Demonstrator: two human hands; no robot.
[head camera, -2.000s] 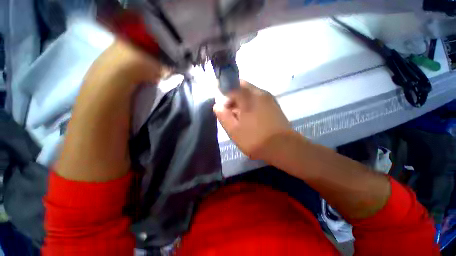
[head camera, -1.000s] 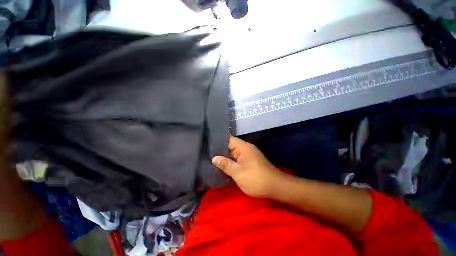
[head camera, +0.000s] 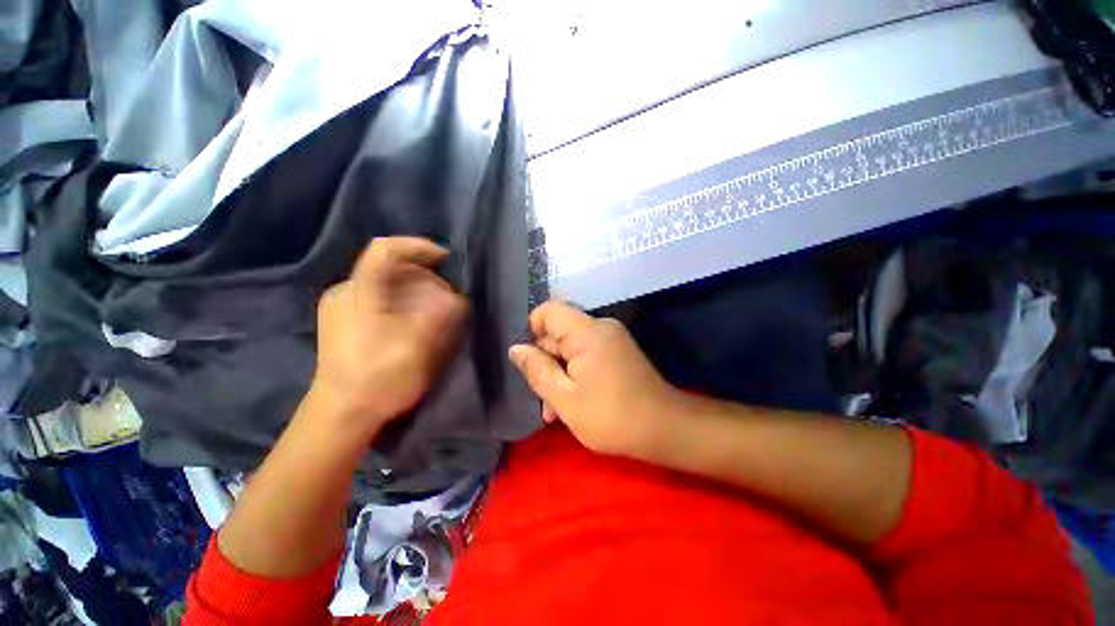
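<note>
A large dark grey fabric panel (head camera: 257, 318) hangs from the bright needle area (head camera: 477, 18) down over the table's front edge to my lap. A light grey garment piece (head camera: 306, 73) lies behind it at the upper left. My right hand (head camera: 593, 379) pinches the panel's right edge between thumb and fingers, near the table's front edge. My left hand (head camera: 391, 324) is over the middle of the panel, blurred, its fingers curled; whether it grips fabric cannot be told. The sewing machine head is cut off by the top of the picture.
A printed ruler scale (head camera: 783, 177) runs along the front of the white table (head camera: 685, 98). Black scissors (head camera: 1076, 55) lie at the upper right, partly cut off. Crumpled pieces (head camera: 410, 550) lie below the panel. Dark fabric with pale scraps (head camera: 1015, 367) is at the right.
My left hand has moved in from the far left edge onto the panel. The panel's left part has dropped and folded, showing more light grey fabric. My right hand stays at the edge.
</note>
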